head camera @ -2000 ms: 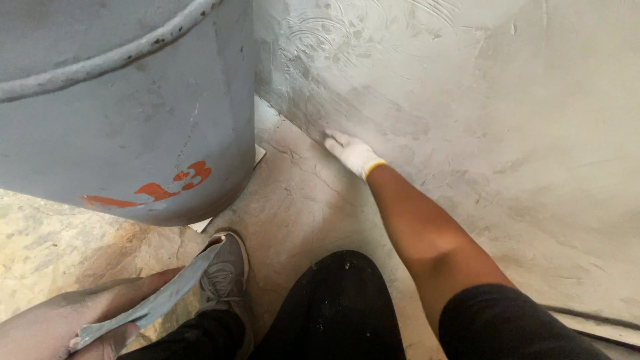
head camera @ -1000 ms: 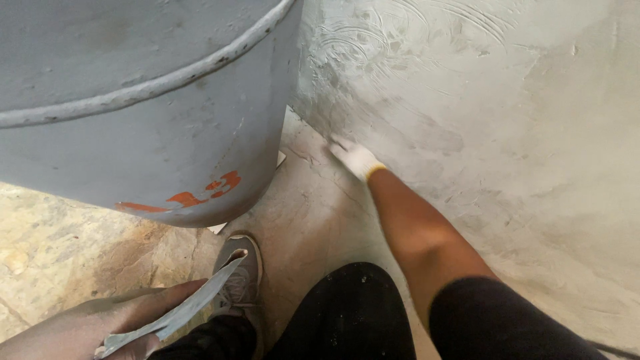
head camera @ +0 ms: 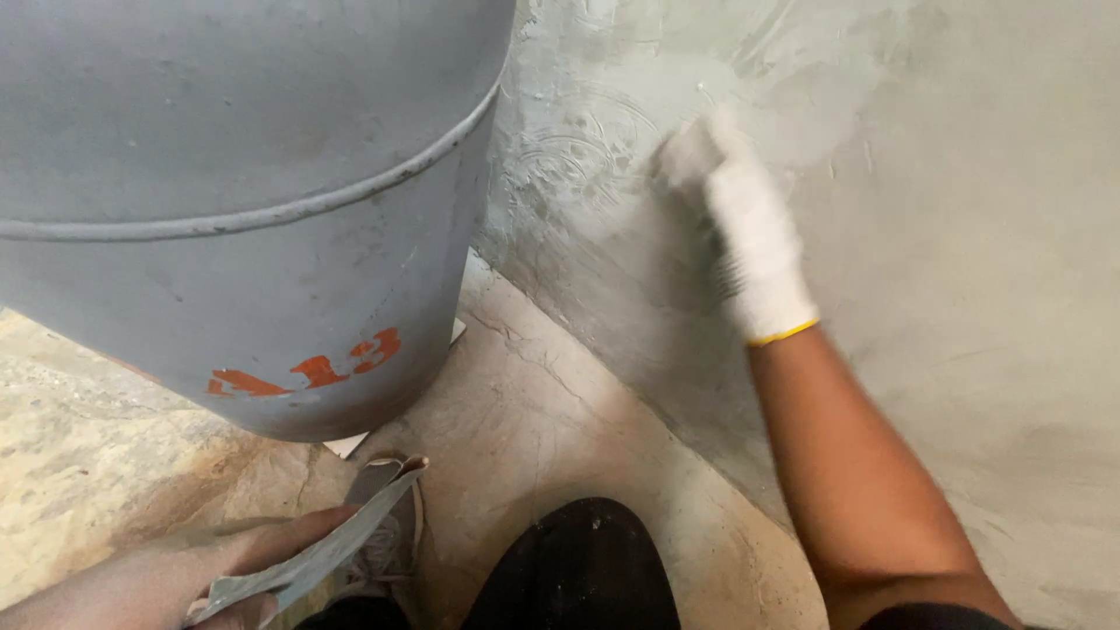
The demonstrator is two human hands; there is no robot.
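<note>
A white knit glove with a yellow cuff edge covers my right hand (head camera: 744,219), which is blurred and raised against the grey plastered wall (head camera: 962,245). Its fingers are curled at the wall, and whether something lies under them cannot be seen clearly. At the lower left, my bare left hand (head camera: 262,560) grips a folded, stiff grey sheet (head camera: 324,542) between thumb and fingers, above a grey shoe. Swirled ridges mark the wall's coating to the left of the glove.
A large grey drum (head camera: 262,289) with a raised rib and orange stencilled marks fills the upper left. Pale, cracked stone-like floor (head camera: 525,402) runs between drum and wall. A grey laced shoe (head camera: 381,542) and a dark-clad knee (head camera: 577,569) are at the bottom.
My right hand has moved up the wall from its lower edge near the floor. My left hand still holds the grey sheet.
</note>
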